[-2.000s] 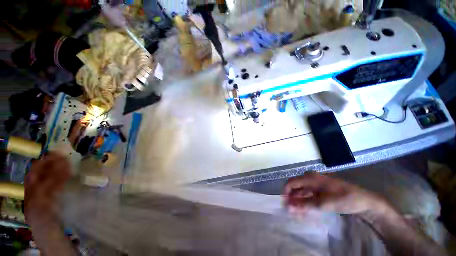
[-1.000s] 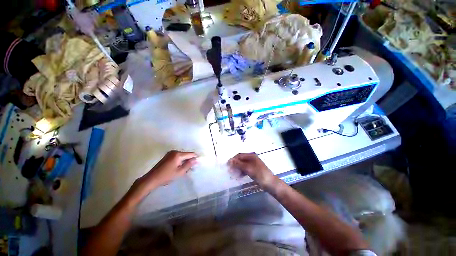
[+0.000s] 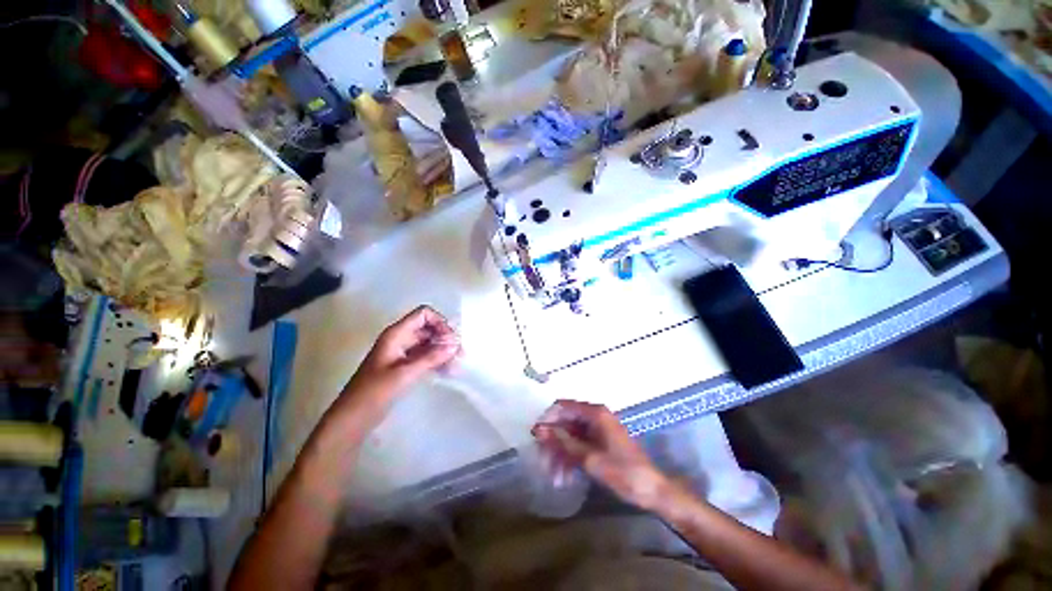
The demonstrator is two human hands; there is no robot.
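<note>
A sheer white fabric piece (image 3: pixel 490 404) stretches between my hands over the front table edge, hard to tell from the white table. My left hand (image 3: pixel 418 343) pinches its edge left of the machine bed. My right hand (image 3: pixel 588 444) pinches it lower, at the front edge, with cloth hanging below the fingers. The white lockstitch sewing machine (image 3: pixel 692 173) with a blue stripe stands behind and to the right. Its presser foot and needle area (image 3: pixel 565 294) is brightly lit, apart from both hands.
A black smartphone (image 3: pixel 742 326) lies on the bed. A tape rule (image 3: pixel 831 346) runs along the front edge. Pale sheer cloth (image 3: pixel 888 462) is heaped at the lower right. Cream ruffled pieces (image 3: pixel 173 219), white rolls (image 3: pixel 283 225) and another machine (image 3: pixel 110 369) are at the left.
My hands came together near the bed from far apart, then parted somewhat, the right moving down to the front edge. The fabric now spans between them. The camera view has also shifted.
</note>
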